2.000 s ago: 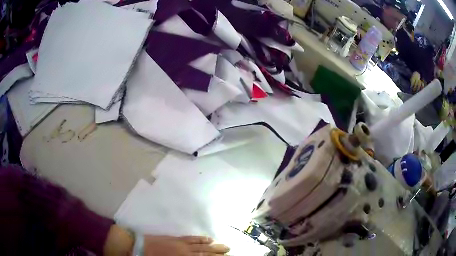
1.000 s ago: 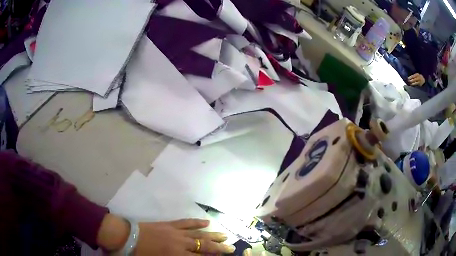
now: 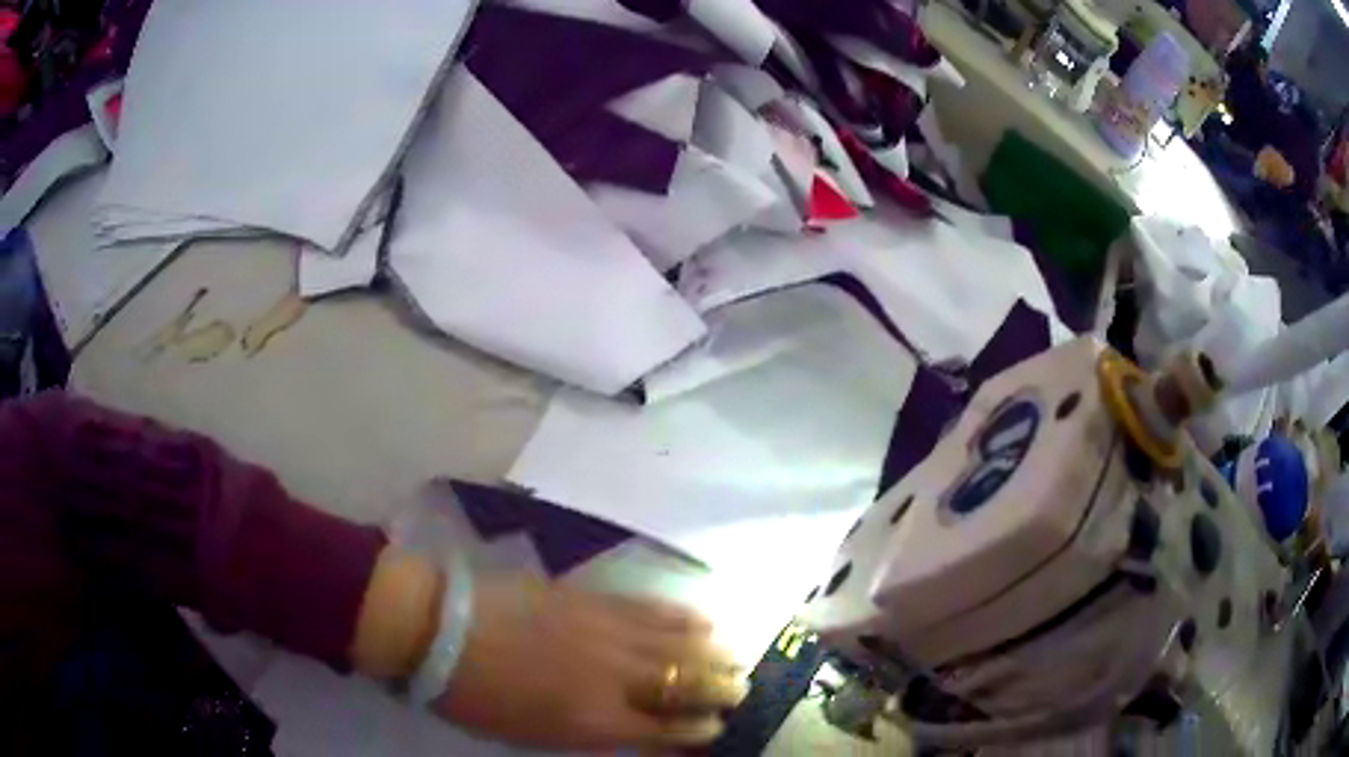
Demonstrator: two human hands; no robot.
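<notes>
My left hand point(image 3: 592, 666), with a bracelet and a ring, lies on a white-faced panel point(image 3: 710, 459) left of the needle area. Its fingers are blurred; whether they pinch the cloth cannot be told. Just above the hand, a turned-over edge shows dark purple cloth point(image 3: 548, 525). A dark strip point(image 3: 769, 688) lies between my fingertips and the needle area point(image 3: 829, 680), partly hidden by the machine head. The sewing machine head point(image 3: 1006, 503) stands at the right, with bright lamp light on the panel beside it. My right hand is not in view.
A stack of pale panels point(image 3: 281, 119) lies at the upper left, with thin tan scraps point(image 3: 222, 326) below it. A purple and white heap point(image 3: 592, 89) lies behind. Green cloth or a box point(image 3: 1053, 192), a jar and a bottle point(image 3: 1147, 96) are beyond. A person's hand shows at the far right.
My left hand has moved up and right, its fingers closer together. The panel edge near it has turned up, showing more purple. The scene has shifted slightly as the camera turned.
</notes>
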